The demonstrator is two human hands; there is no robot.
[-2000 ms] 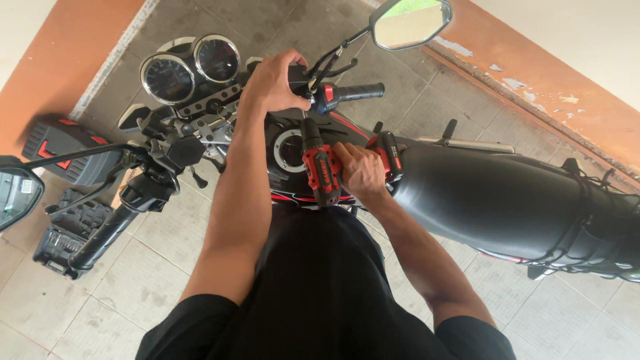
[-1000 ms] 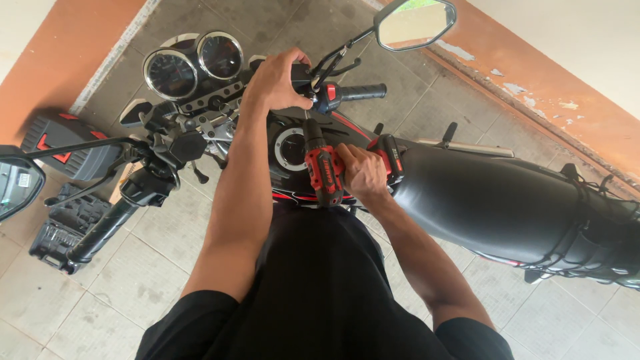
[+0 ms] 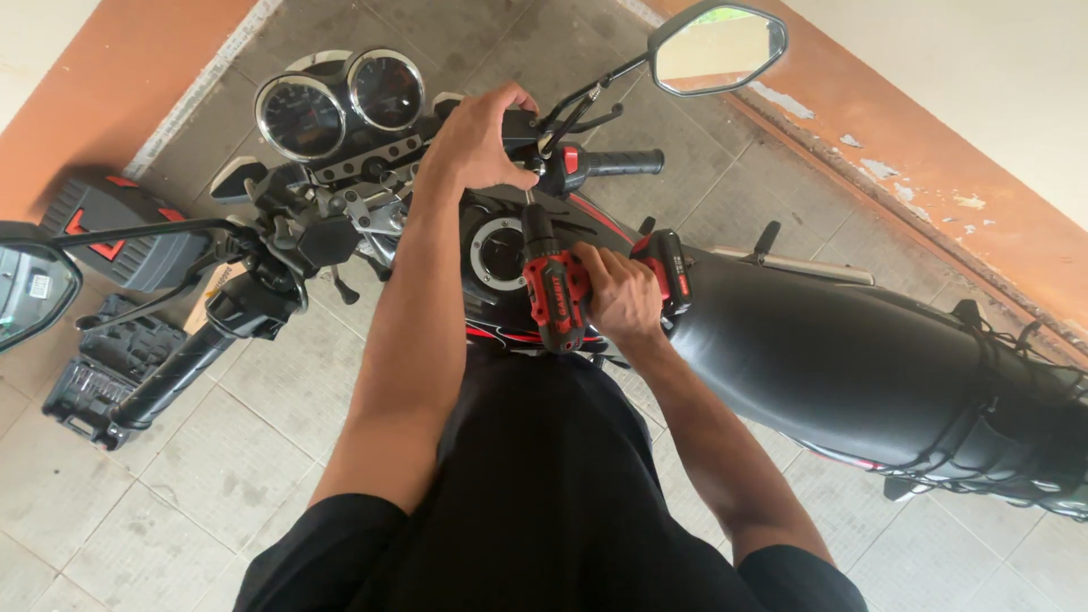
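My right hand (image 3: pixel 625 293) is wrapped around the handle of a red and black cordless drill (image 3: pixel 551 293), held over the fuel tank of a motorcycle. The drill's bit points up at the handlebar clamp area beside the right switch housing (image 3: pixel 568 168). My left hand (image 3: pixel 476 144) is on the black brake fluid reservoir (image 3: pixel 520 127), thumb and fingers spread around it, the thumb near the bit's tip. What the tip touches is too small to tell. Just below the drill's chuck is the round fuel cap (image 3: pixel 500 253).
Two round gauges (image 3: pixel 340 102) and a right mirror (image 3: pixel 721 49) rise around the handlebar. At the left are the left grip (image 3: pixel 174 380), a left mirror (image 3: pixel 34 285), a black and red case (image 3: pixel 127 225) and an open bit case (image 3: pixel 110 365) on the tiles. The black seat (image 3: pixel 833 357) extends right.
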